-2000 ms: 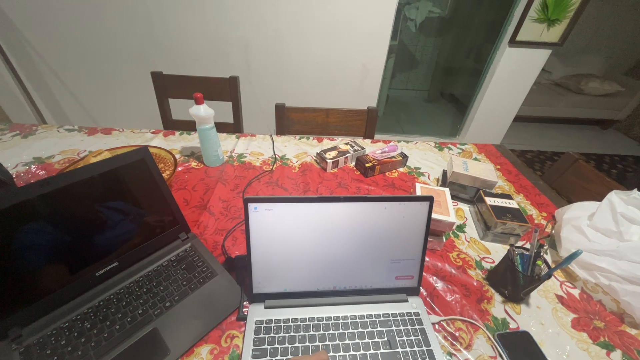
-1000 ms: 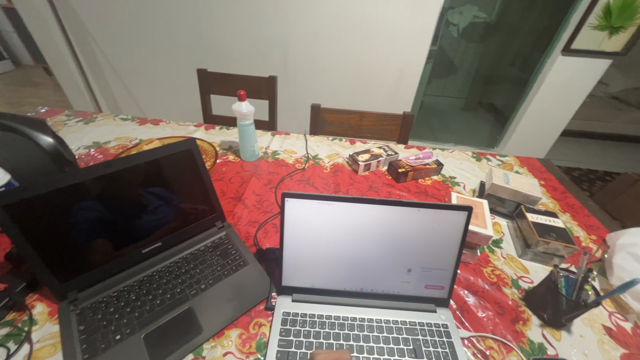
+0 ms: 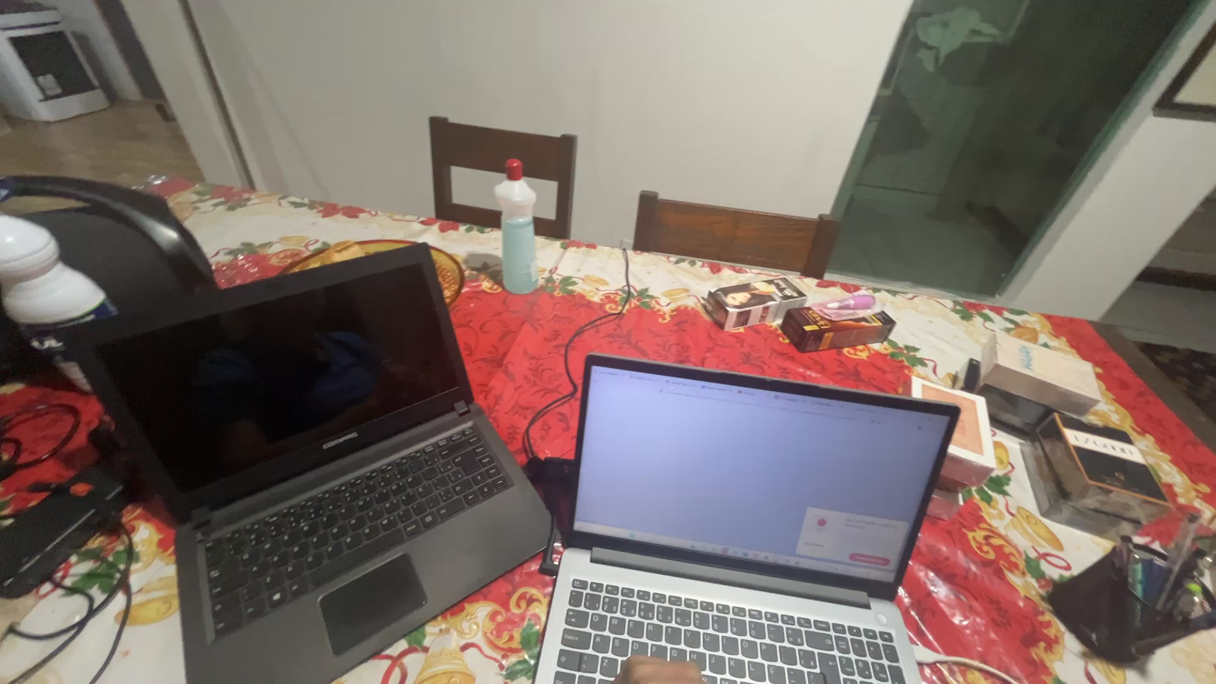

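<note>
Part of one of my hands (image 3: 658,670) shows at the bottom edge, over the lower keys of a silver laptop (image 3: 731,570). Too little of it is in view to tell which hand it is or how its fingers are set; my other hand is out of view. The silver laptop's screen (image 3: 750,465) is lit, mostly pale, with a small pop-up at its lower right. Left of it a black Compaq laptop (image 3: 351,532) stands with its lid up and its screen dark.
Behind the laptops stand a bottle of blue-green liquid (image 3: 520,242) and a round basket (image 3: 446,271). Small boxes (image 3: 836,326) and larger boxes (image 3: 1102,470) lie at the right, near a black pen holder (image 3: 1107,598). A black cable (image 3: 579,332) crosses the floral tablecloth; more cables (image 3: 119,598) lie left.
The view has turned left, bringing the white bottle and dark chair at the left into sight; the phone at the right has left the view. The hand remains at the silver keyboard.
</note>
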